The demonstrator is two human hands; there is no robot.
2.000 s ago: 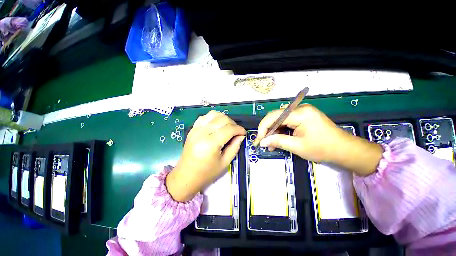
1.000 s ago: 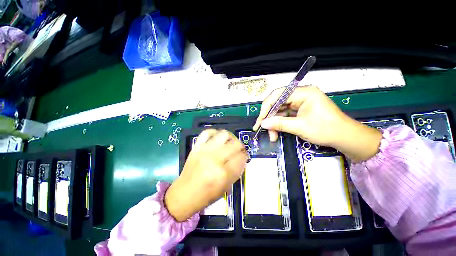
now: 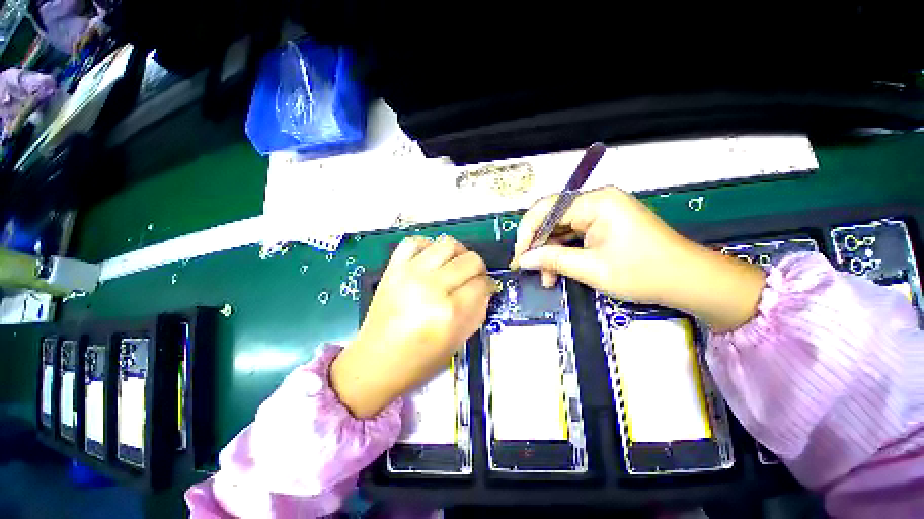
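My right hand (image 3: pixel 598 243) holds dark tweezers (image 3: pixel 567 198) like a pen, tip pointing down at the black camera end of a phone rear housing (image 3: pixel 529 380). My left hand (image 3: pixel 424 309) rests at the left edge of that camera end, fingers curled; whether it pinches anything is hidden. It partly covers the housing to the left (image 3: pixel 431 411). The housings lie in pockets of a black foam tray (image 3: pixel 600 446). Small lens rings show at the camera ends, one near the top left of the white panel.
A blue bin (image 3: pixel 307 101) with clear plastic stands on white paper behind. A gold-looking heap (image 3: pixel 496 179) lies on the white strip (image 3: pixel 699 167). Loose pale rings (image 3: pixel 352 282) are scattered on the green mat. Another foam tray (image 3: pixel 152 395) with housings is at left. A person's pink sleeve shows far upper left.
The tweezers tipped up and clear of the fingers a second ago, and now sit slightly lower and further left. My left hand's fingers have shifted and spread slightly. The view has shifted a little.
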